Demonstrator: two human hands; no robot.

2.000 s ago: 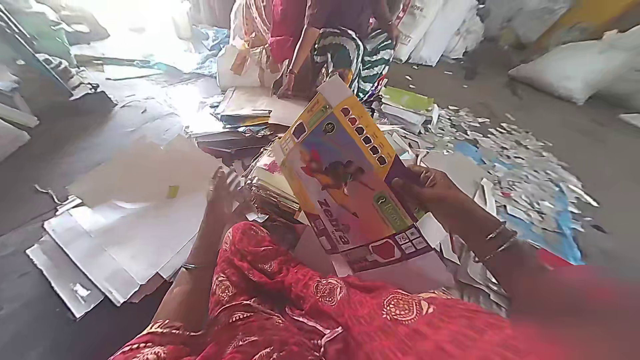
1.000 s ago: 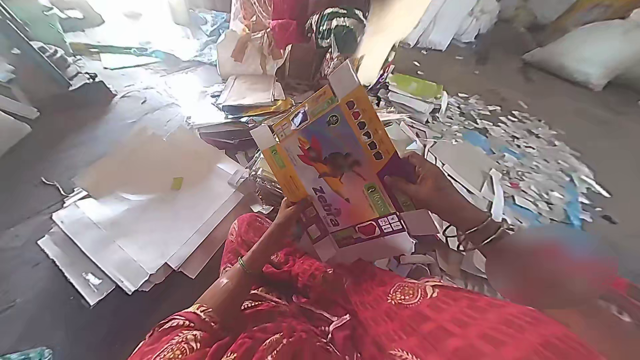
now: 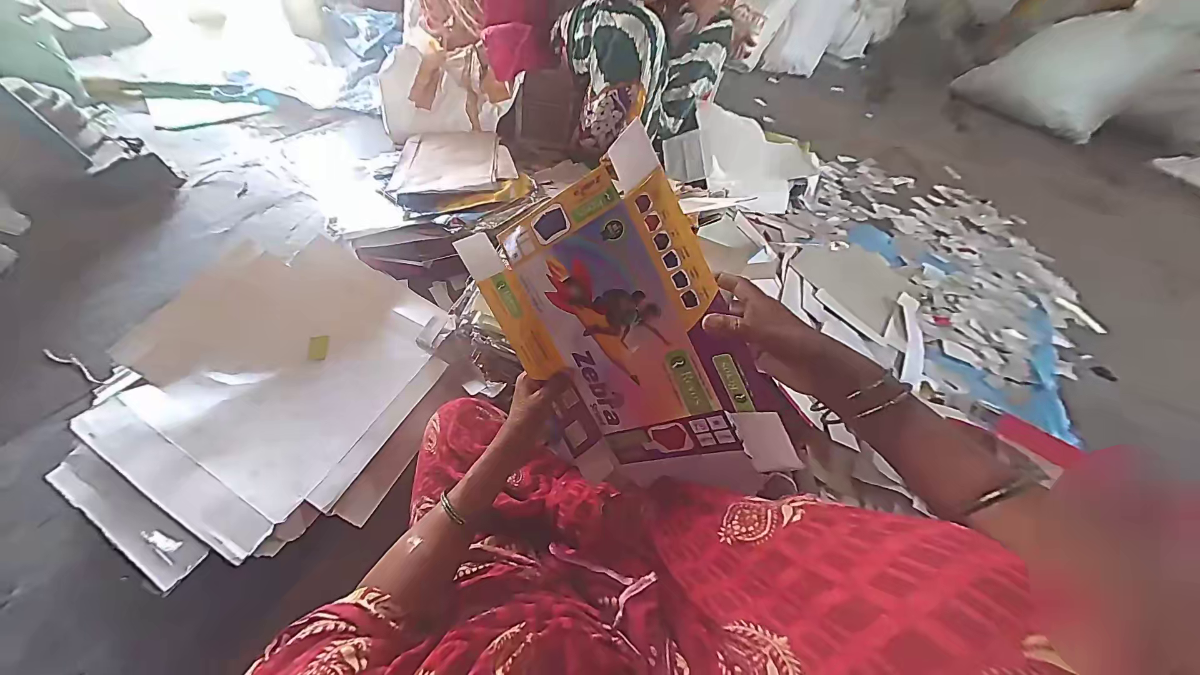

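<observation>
An unfolded printed cardboard box (image 3: 609, 309) in orange, purple and yellow, with white flaps, is held up over my lap, its printed side toward me. My left hand (image 3: 539, 408) grips its lower left edge. Fingers of my right hand (image 3: 741, 323) hold the right edge, near a purple panel. To the left, on the floor, lies a pile of large white and tan cardboard sheets (image 3: 272, 422). Just behind the box are stacked papers and card (image 3: 450, 173), partly hidden by it.
Across from me a person in patterned green and white clothing (image 3: 614, 56) sits on the floor. Many paper scraps (image 3: 975, 253) lie over a blue sheet (image 3: 1041, 356) at the right. White sacks (image 3: 1059, 75) stand at the upper right.
My left hand was off the box at first and has since taken hold of its lower left edge. The box is tilted further over to the left than at first.
</observation>
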